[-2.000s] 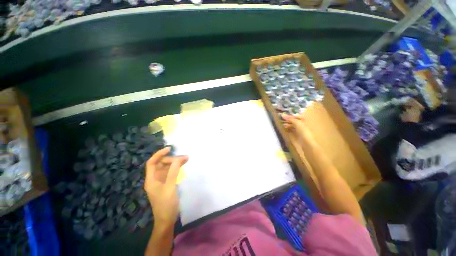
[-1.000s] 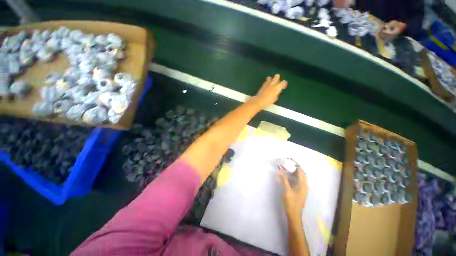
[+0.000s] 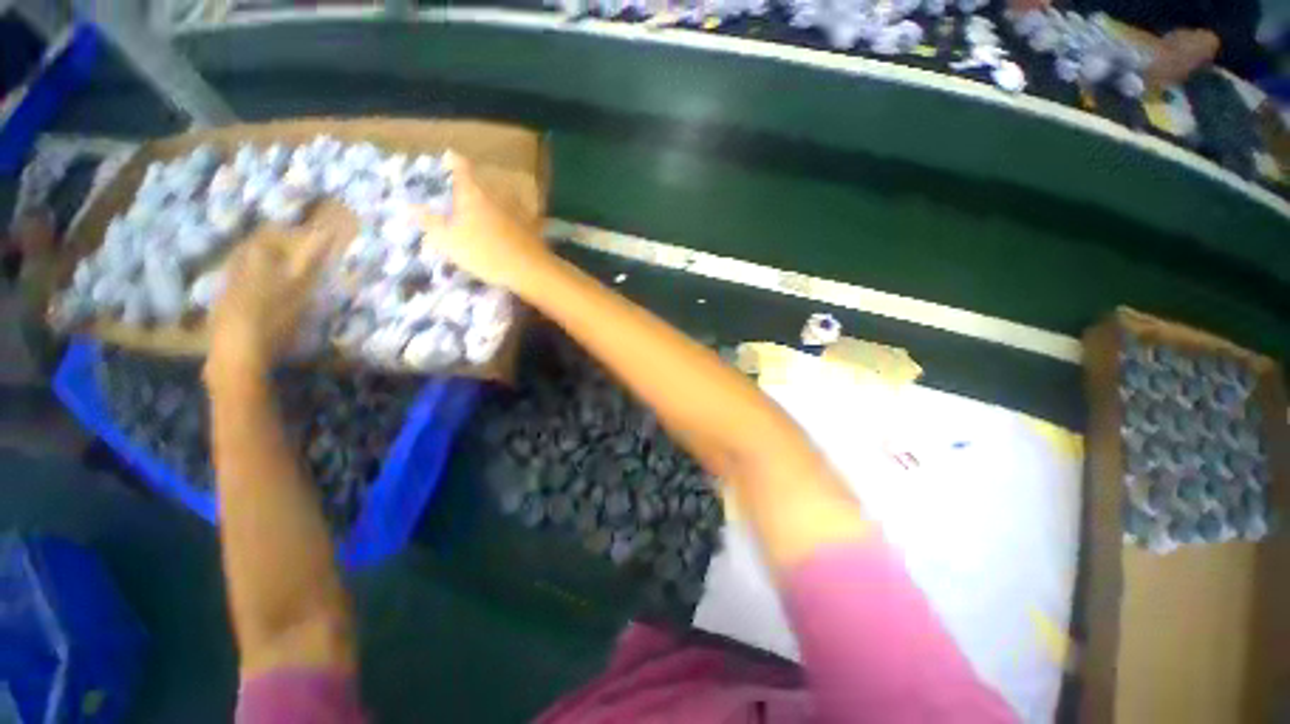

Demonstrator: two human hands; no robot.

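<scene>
The brown cardboard tray (image 3: 524,156) at the left holds a jumble of white-grey figures (image 3: 170,269). My left hand (image 3: 276,290) is in the middle of this tray among the figures, blurred. My right hand (image 3: 474,226) is at the tray's right part, fingertips at the figures. Whether either hand grips a figure cannot be told. A white glue bottle (image 3: 917,457) with red marking and a blue tip lies on the white work sheet (image 3: 905,552). A single figure (image 3: 819,330) is by the yellow tape (image 3: 856,359) at the sheet's top edge.
A blue crate (image 3: 403,474) with dark discs is under the left tray. Loose dark discs (image 3: 608,474) lie left of the sheet. The right tray (image 3: 1103,566) holds rows of glued assemblies (image 3: 1195,439). Beyond the green belt (image 3: 792,184) are more pale parts and another person's hand (image 3: 1177,57).
The view has swung left. My right hand has left the sheet and my left hand has left the belt; both are now in the left tray. The glue bottle and a single figure now show at the sheet.
</scene>
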